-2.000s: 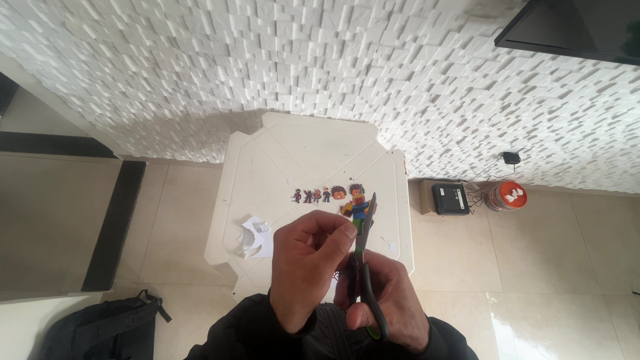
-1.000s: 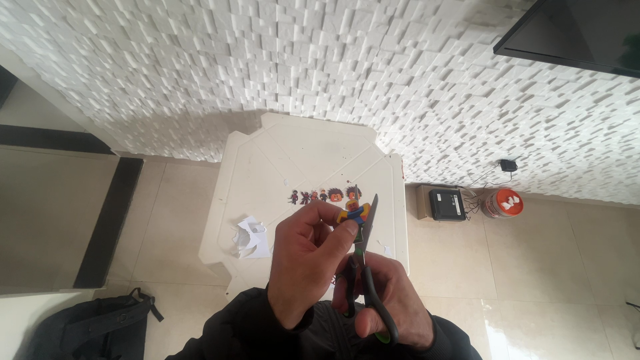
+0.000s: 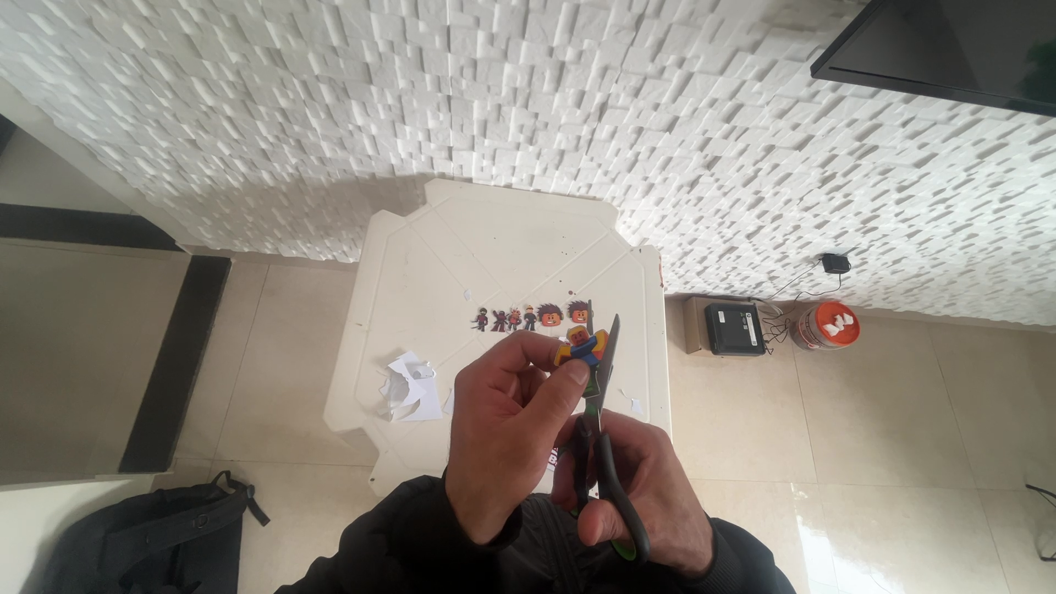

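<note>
Between its thumb and fingers, my left hand (image 3: 516, 425) pinches a small colourful paper cutout of a cartoon figure (image 3: 582, 346). My right hand (image 3: 639, 487) grips black-handled scissors (image 3: 609, 462), their blades parted and pointing away from me, at the right side of the cutout. Beyond the hands, a row of cut-out paper cartoon figures (image 3: 513, 318) and two cartoon heads (image 3: 550, 314) lies on a white plastic table (image 3: 503, 239). Part of a printed piece (image 3: 552, 459) shows between my hands.
White paper scraps (image 3: 411, 388) lie at the table's left, with a smaller scrap (image 3: 635, 402) at its right. A textured white wall stands behind. On the floor are a black device (image 3: 734, 328) on a box, a red-lidded tub (image 3: 827, 324) and a black backpack (image 3: 153, 540).
The cutout in my left hand has turned: it stood more upright two seconds ago and is now tilted at the blades. My right hand keeps hold of the scissors.
</note>
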